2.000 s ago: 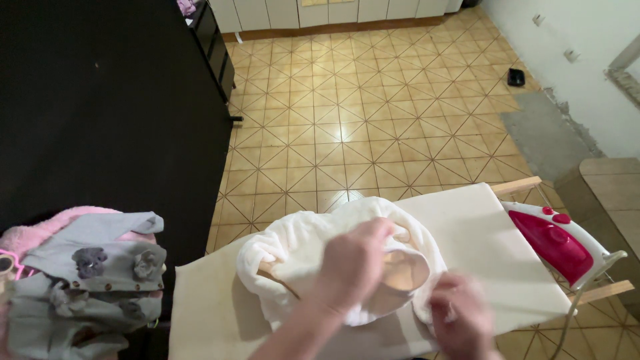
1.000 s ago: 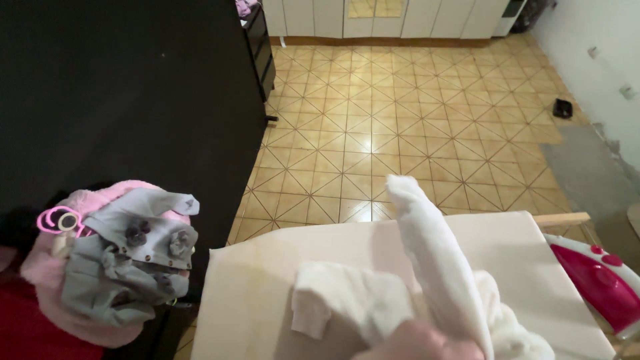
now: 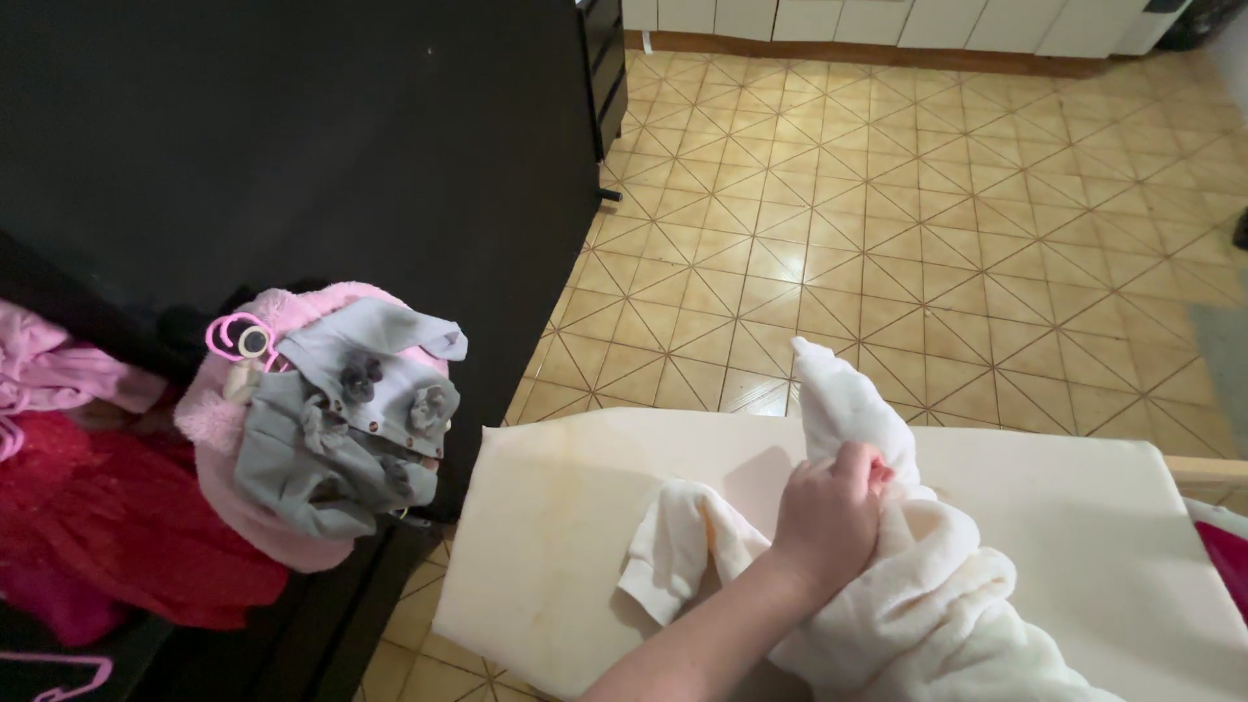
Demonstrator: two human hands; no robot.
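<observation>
My left hand (image 3: 834, 507) is closed on the fabric of a white soft garment (image 3: 936, 604), near the base of a sleeve-like part (image 3: 853, 405) that sticks up beyond the fingers. One loose end of the garment (image 3: 682, 546), which looks like a cuffed sleeve, lies left of the hand on the cream ironing board (image 3: 546, 507). The remaining cloth is bunched toward the lower right and runs out of the frame. My right hand cannot be seen; whether the bunched cloth covers it is unclear.
A pink and white iron (image 3: 1224, 561) is partly visible at the right edge, near a wooden bar (image 3: 1204, 471). Left of the board, a grey cardigan with fabric flowers (image 3: 341, 419) lies on a pink fluffy item (image 3: 210, 419), beside red clothing (image 3: 146, 526) and a black panel (image 3: 322, 146).
Two seconds ago both hands were at the garment, which lay spread wide on the board; now it is bunched, with one part raised. The view has turned left.
</observation>
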